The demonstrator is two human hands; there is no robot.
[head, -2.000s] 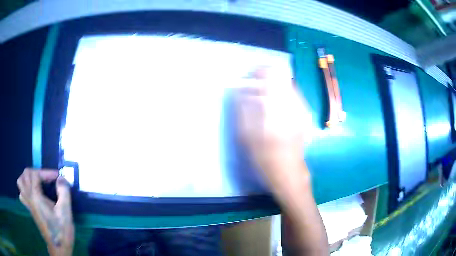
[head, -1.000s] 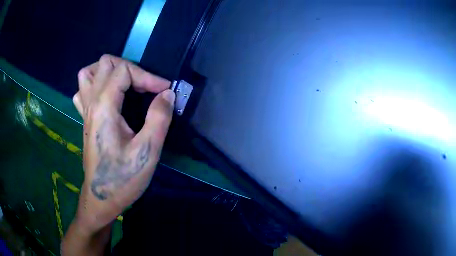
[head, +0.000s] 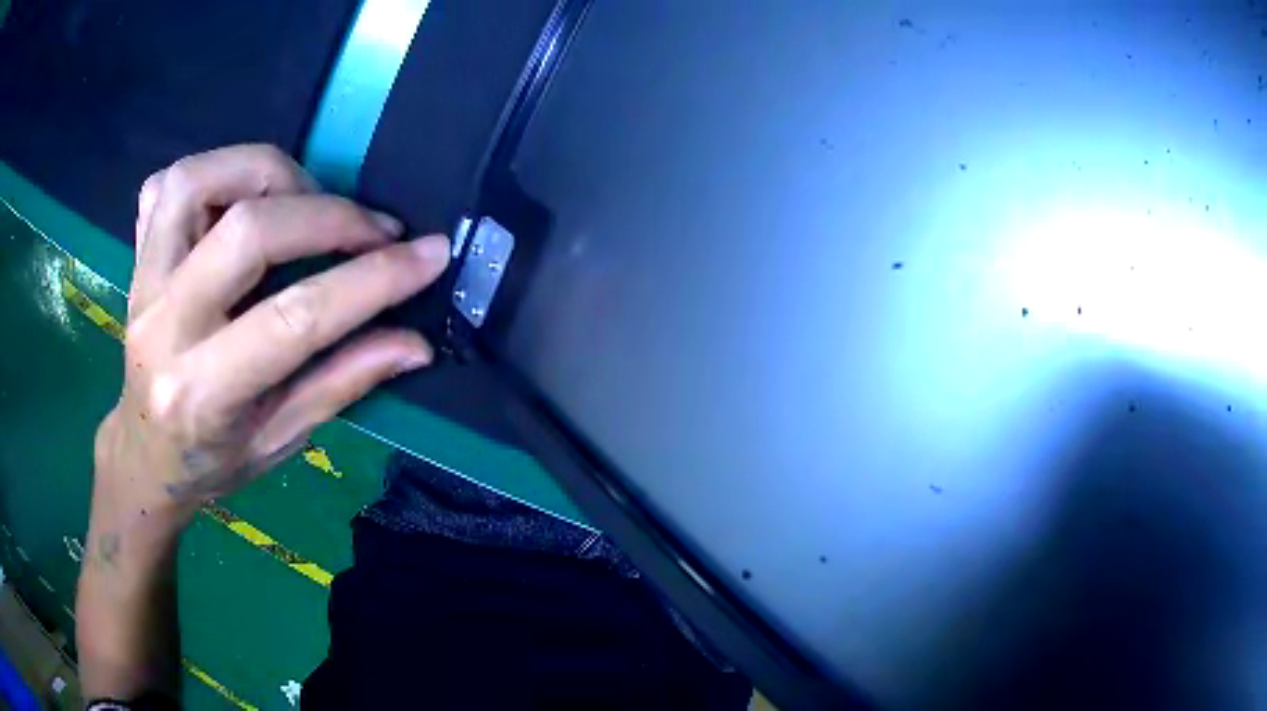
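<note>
The large framed panel (head: 778, 320) has a smooth grey-blue face with a white glare at the right, small dark specks and a thin black rim. A small silver bracket (head: 484, 271) with several dots sits in the black notch at its near left corner. My left hand (head: 264, 299) is at this corner, one fingertip against or right beside the bracket's outer edge. The thumb is lower and apart from that finger, and I see nothing held. My right hand is not in view.
A black mat (head: 417, 153) lies under the panel, with a green strip (head: 364, 90) and another dark mat (head: 153, 84) to the left. Below the bench edge are green floor with yellow-and-black tape (head: 271, 545) and the wearer's dark clothing (head: 473, 611). A dark shadow covers the panel's lower right.
The view has come close to the corner since the first frame, and my right hand has left it. My left thumb and finger, pinched at the bracket a second ago, are now spread apart.
</note>
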